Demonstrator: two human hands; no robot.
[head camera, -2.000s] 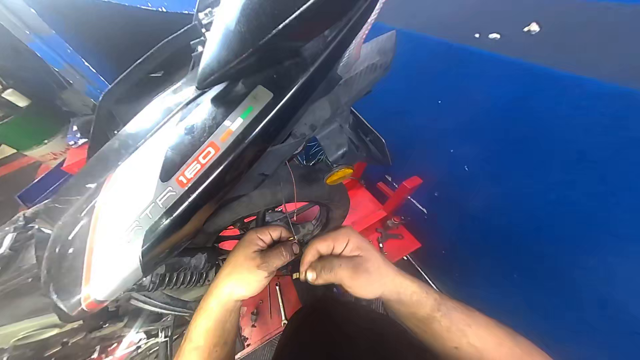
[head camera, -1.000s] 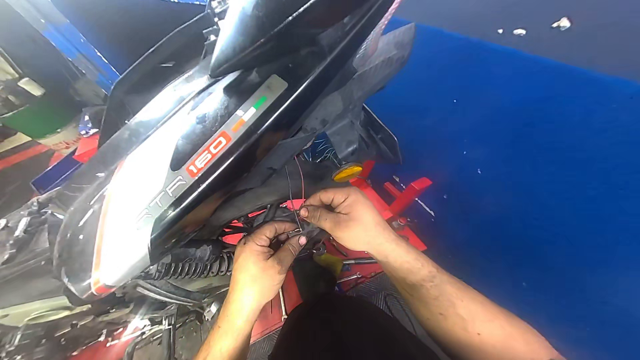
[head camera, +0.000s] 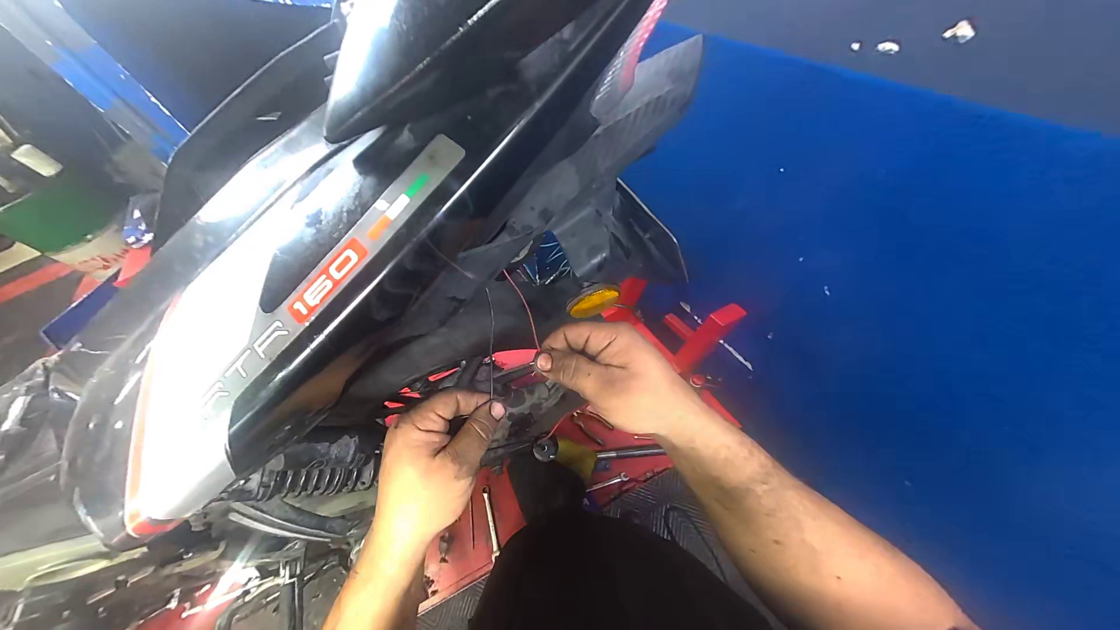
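Two thin wires hang from beneath the tail fairing (head camera: 350, 254) of a motorcycle. My left hand (head camera: 446, 446) pinches the lower end of the dark wire (head camera: 492, 337) between thumb and forefinger. Higher and to the right, my right hand (head camera: 608, 372) pinches the red wire (head camera: 526, 302) near its end. The two wires are apart. Behind the hands is the rear wheel (head camera: 516, 398) with its red rim, partly covered by them. An amber reflector or lamp (head camera: 594, 301) sits just above my right hand.
A red metal stand (head camera: 709, 337) is right of the wheel. Below lie a wrench (head camera: 491, 523) and other tools on a red surface (head camera: 459, 564). A coil spring (head camera: 315, 481) is at lower left. A blue wall or floor surface (head camera: 875, 306) fills the right side.
My hands were close together two seconds ago and are now apart, each on its own wire. The view has shifted somewhat.
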